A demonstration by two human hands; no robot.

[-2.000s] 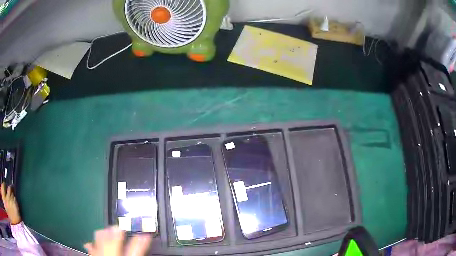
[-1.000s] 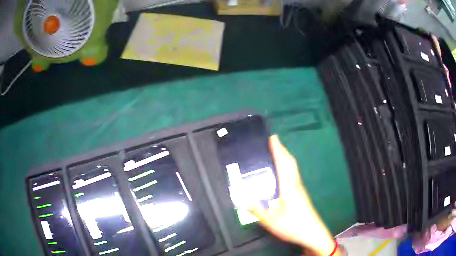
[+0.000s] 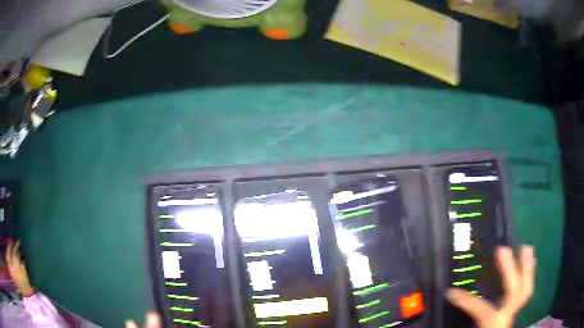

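Four smartphones lie in the black four-pocket tray (image 3: 282,174). The first (image 3: 205,282), second (image 3: 294,282), third (image 3: 384,256) and fourth (image 3: 480,246) show dark screens with short green lines, white blocks and glare. The second has a yellowish-white bar low down, the third an orange-red block. My right hand (image 3: 502,288) is over the lower part of the fourth phone, fingers spread, holding nothing; touch cannot be told. My left hand (image 3: 145,321) shows only as fingertips at the bottom edge, by the tray's left side. The phones' lower ends are cut off.
A green mat (image 3: 192,134) lies under the tray. Behind are a yellowish sheet (image 3: 400,38), a green fan (image 3: 288,18) and a white sheet (image 3: 73,45). Cables (image 3: 38,102) lie far left. Another person's hand (image 3: 18,269) with a pink sleeve is at the left edge.
The fourth pocket, empty two seconds ago, now holds a phone; my right hand was on it one second ago and is now spread. The view has swung right, then back left. Green lines have appeared on the screens.
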